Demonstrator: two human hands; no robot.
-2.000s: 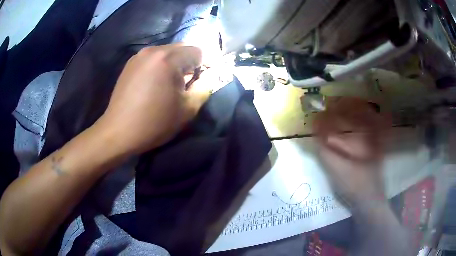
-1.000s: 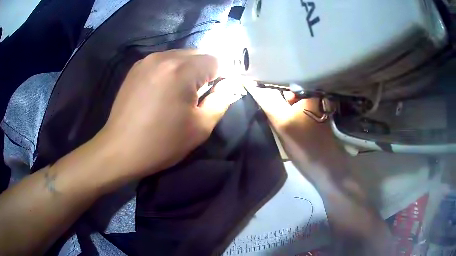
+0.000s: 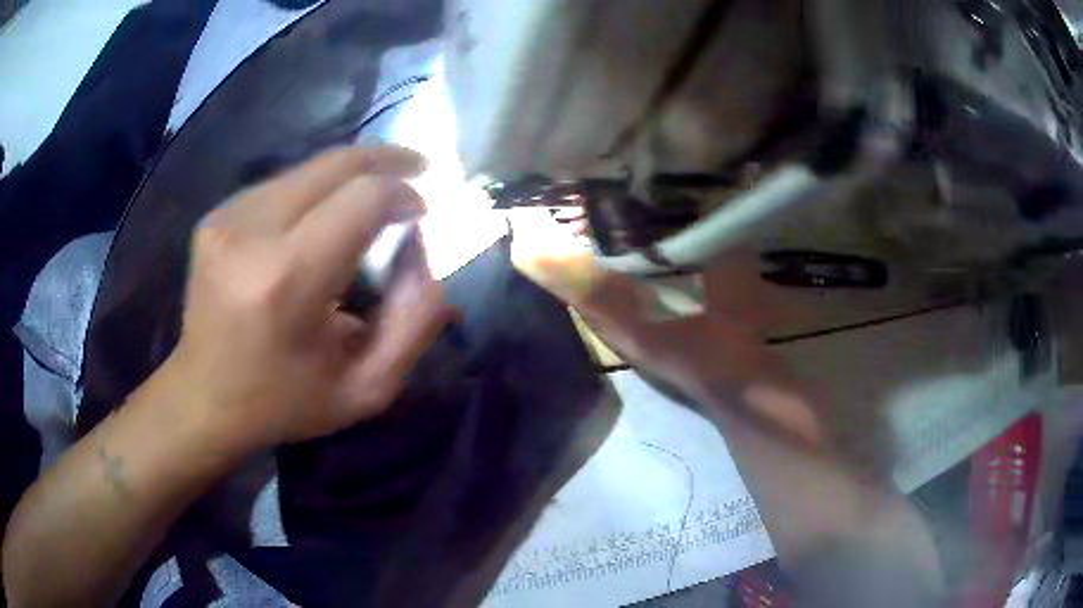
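Dark cloth [image 3: 475, 404] lies in folds left of and below the needle area. My left hand [image 3: 309, 291] is over it, fingers bent, thumb and forefinger apart; a bright, pale patch shows between them, and I cannot tell whether it is held. My right hand [image 3: 701, 344] is blurred and reaches under the machine head, its fingertips at the cloth's corner near the needle; its grip is unclear. Glare hides the needle and presser foot. The whitish-grey machine head [image 3: 618, 83] is blurred. Grey-blue cloth [image 3: 69, 297] shows at the left.
Black thread snips [image 3: 823, 270] lie on the machine bed [image 3: 873, 311], right of my right hand. A fine thread [image 3: 686, 469] lies on the white table [image 3: 606, 475] by the printed scale [image 3: 594, 564]. Red patterned material [image 3: 1004, 499] is at the lower right.
My left hand has drawn back left from the needle area and its fingers have spread. My right hand came in from the right and stays under the head. The view has shifted.
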